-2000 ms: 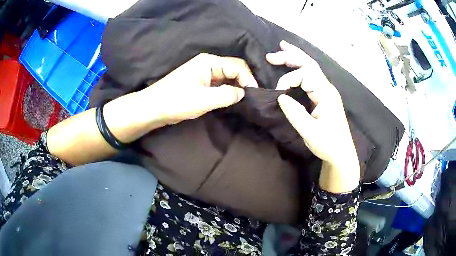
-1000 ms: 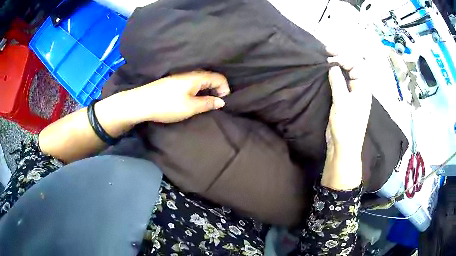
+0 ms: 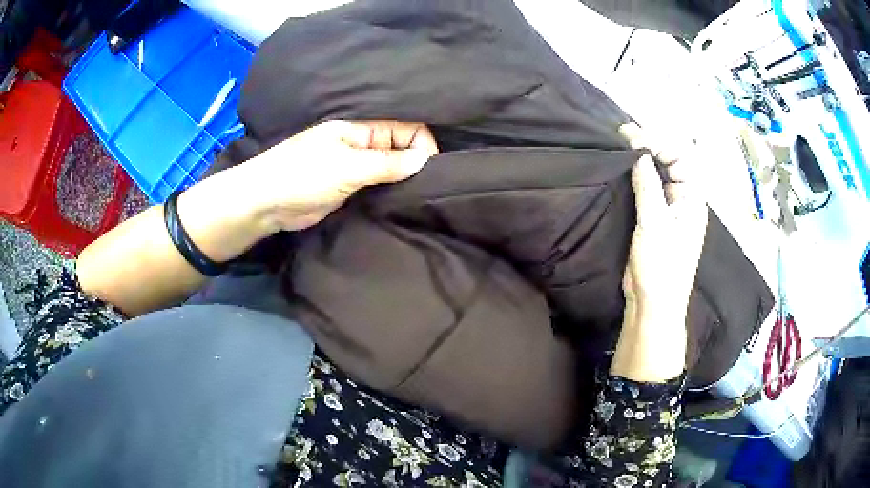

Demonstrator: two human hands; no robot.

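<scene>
A large dark brown garment [image 3: 496, 334] lies across my lap and over the front of the white table. My left hand [image 3: 358, 167], with a black band on the wrist, pinches an edge of it left of the middle. My right hand [image 3: 665, 205] pinches the same edge farther right. The edge is stretched nearly straight between the two hands as a narrow fold. The tips of some right fingers are partly hidden at the cloth.
The white sewing machine [image 3: 811, 124] lies at the upper right, with dark red looped scissors [image 3: 782, 357] below it. A slim blue tool [image 3: 756, 191] and tan scraps [image 3: 780, 181] lie beside it. A blue crate [image 3: 157, 95] and red stool [image 3: 33, 152] are at the left.
My right hand has moved right from near my left hand. My left hand, loosely curled off the edge a second ago, now grips it. The edge has become taut between them.
</scene>
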